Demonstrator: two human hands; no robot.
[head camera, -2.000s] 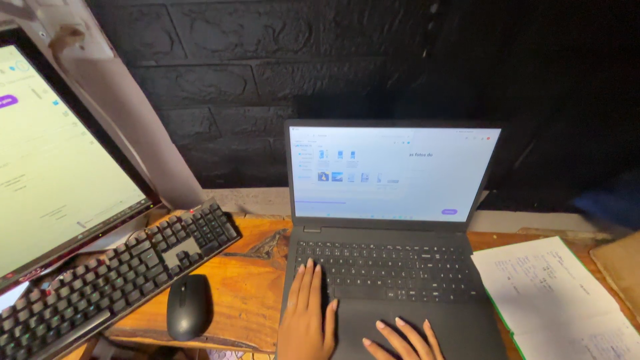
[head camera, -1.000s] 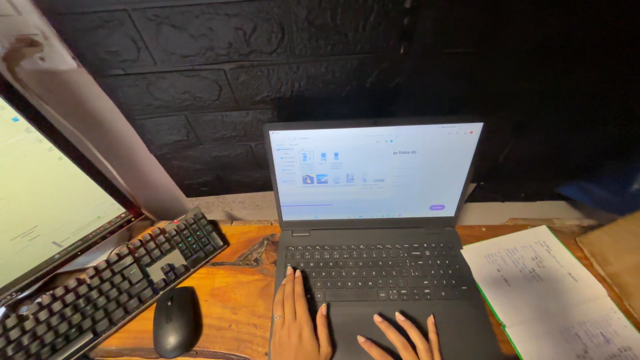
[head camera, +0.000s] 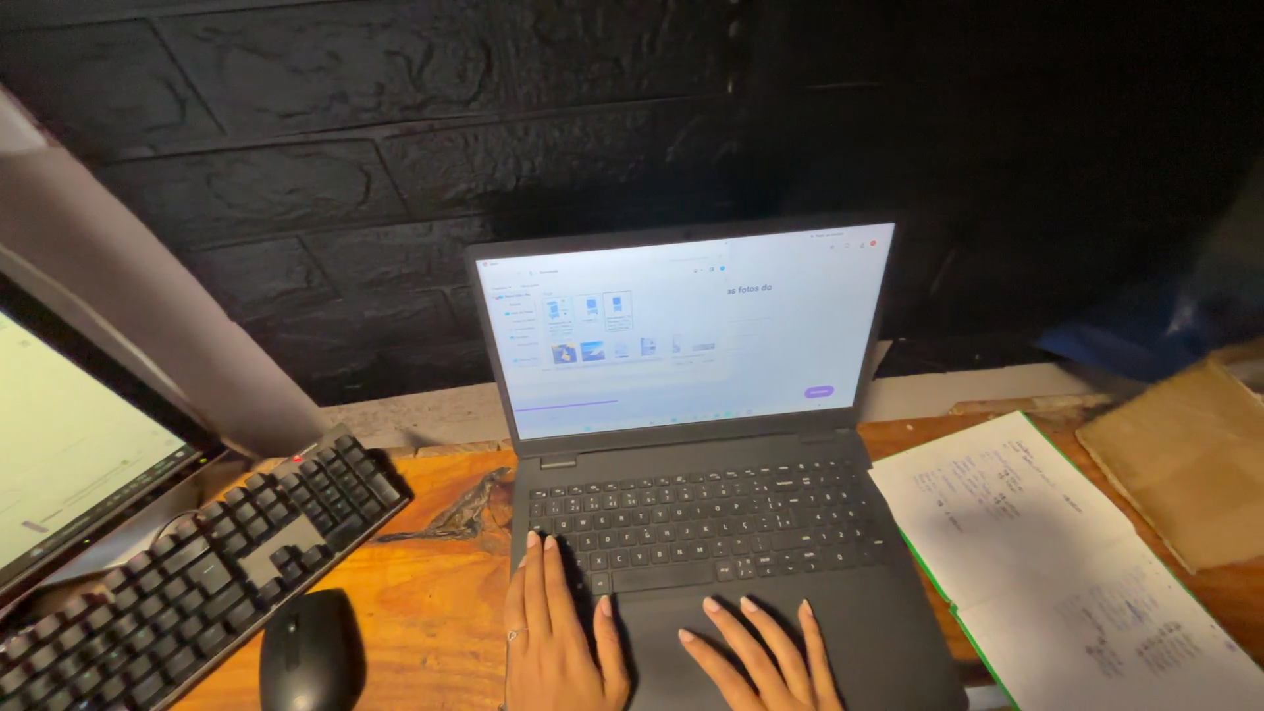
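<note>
A black laptop (head camera: 691, 513) stands unfolded on the wooden table, its lit screen (head camera: 691, 336) showing a file window with small thumbnails over a pale page. My left hand (head camera: 563, 632) lies on the left palm rest, its fingertips on the keys at the keyboard's lower left corner and its thumb by the touchpad's left edge. A ring is on one of its fingers. Spread over the touchpad (head camera: 657, 642) is my right hand (head camera: 770, 657), holding nothing. The lower part of that hand is cut off by the frame's edge.
To the left are a black mouse (head camera: 313, 652), a mechanical keyboard (head camera: 197, 583) at a slant and a lit monitor (head camera: 79, 444). An open notebook (head camera: 1047, 563) with handwriting lies at the right, beside a piece of cardboard (head camera: 1185, 454). Behind rises a black brick-patterned wall (head camera: 395, 148).
The selection in the laptop's file window looks different, with an outline around another thumbnail. Both hands have stayed at about the same places on the laptop.
</note>
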